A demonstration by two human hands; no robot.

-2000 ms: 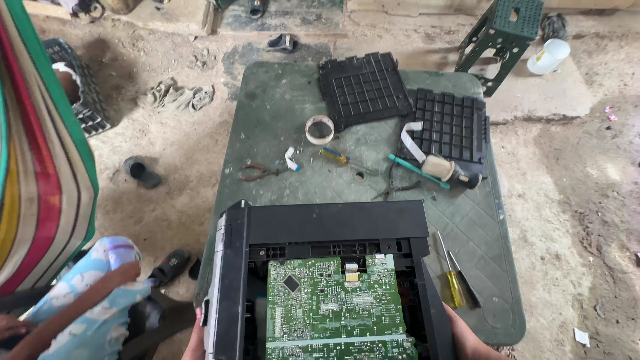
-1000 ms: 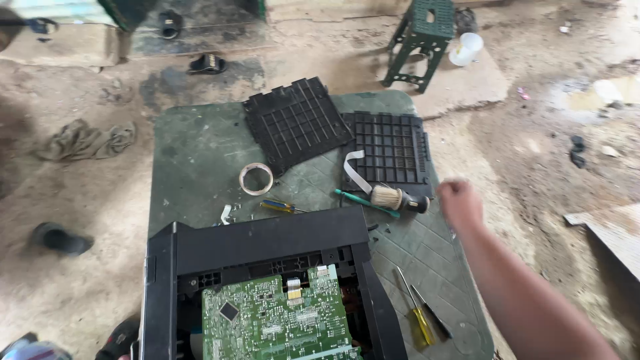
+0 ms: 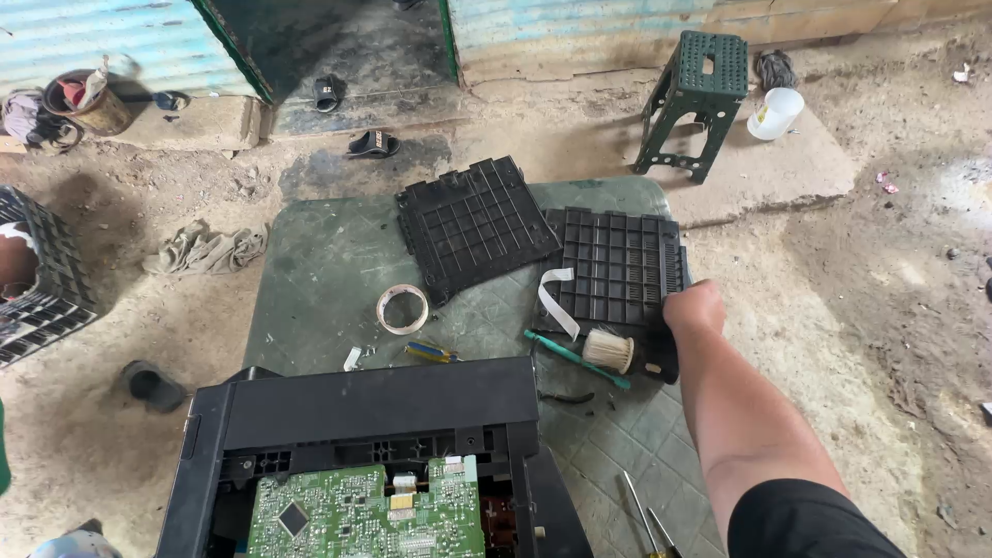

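My right hand [image 3: 695, 310] is at the right edge of a black ribbed plastic panel [image 3: 612, 267], its fingers mostly hidden; whether it grips the panel I cannot tell. A round bristle brush [image 3: 608, 351] lies just below it, beside a teal plastic tool [image 3: 575, 359] and a white flat ribbon cable [image 3: 556, 302]. A second black ribbed panel [image 3: 480, 225] lies to the left. Nearer me stands a black device housing [image 3: 372, 395] with a green circuit board [image 3: 341, 511] exposed inside. My left hand is out of view.
On the green table [image 3: 325, 256] lie a tape roll [image 3: 402, 309], a blue-and-yellow screwdriver [image 3: 431, 352] and, at lower right, a long screwdriver shaft [image 3: 642, 508]. Beyond it stand a green stool [image 3: 709, 70] and a white bucket [image 3: 775, 114]. A black plastic crate [image 3: 46, 287] is at left.
My right hand has gone from the device's right side to the right-hand panel's edge. My left hand, at the device's left side two seconds ago, has left the view. The view has shifted.
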